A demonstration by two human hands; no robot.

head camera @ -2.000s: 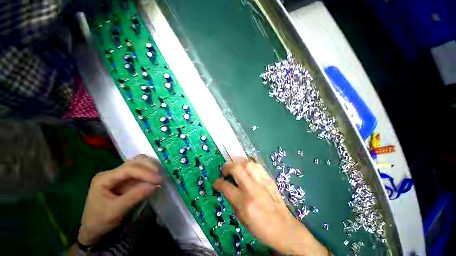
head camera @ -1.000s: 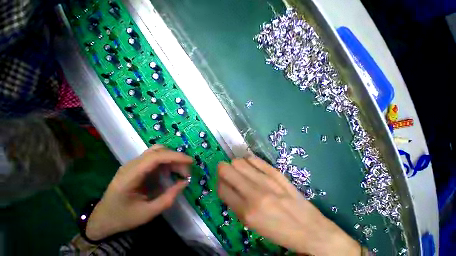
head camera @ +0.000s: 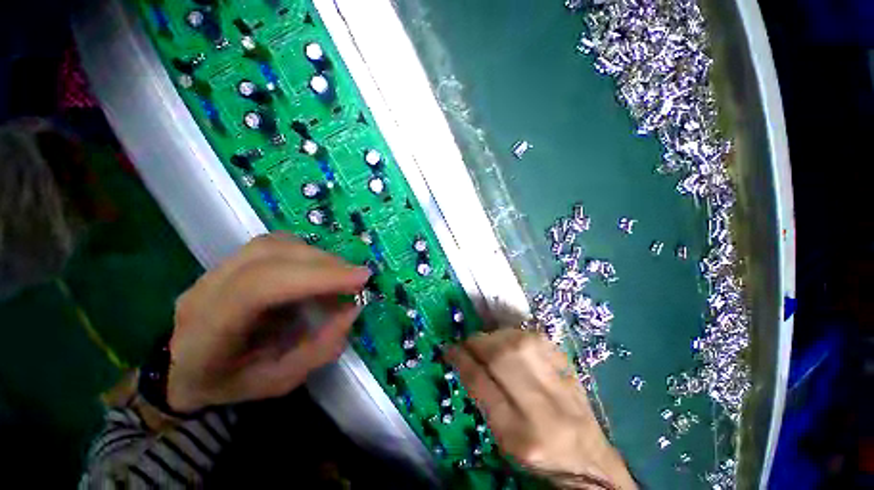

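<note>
The green circuit boards [head camera: 287, 124] run as a strip between pale rails, with upright capacitors [head camera: 318, 84] and small blue parts on them. My left hand [head camera: 259, 321] is over the near rail and the boards' left edge, thumb and forefinger pinching a small silver metal part [head camera: 361, 299]. My right hand [head camera: 527, 397] is over the boards' right edge and the inner rail, fingertips down at the boards; whether it holds anything cannot be seen. Small silver metal parts lie in a large heap [head camera: 661, 86] and a smaller cluster [head camera: 575, 297] on the dark green trough.
The inner rail [head camera: 422, 163] stands between boards and trough. The outer rail [head camera: 163, 144] curves along the left. The trough's raised metal edge [head camera: 771, 191] bounds the right. Dark floor and a blurred grey shape [head camera: 34, 196] are at the left.
The view has shifted, and the blue tray and lanyard are out of sight. My left hand has moved over the boards' edge, keeping its pinch. My right hand stays low at the boards.
</note>
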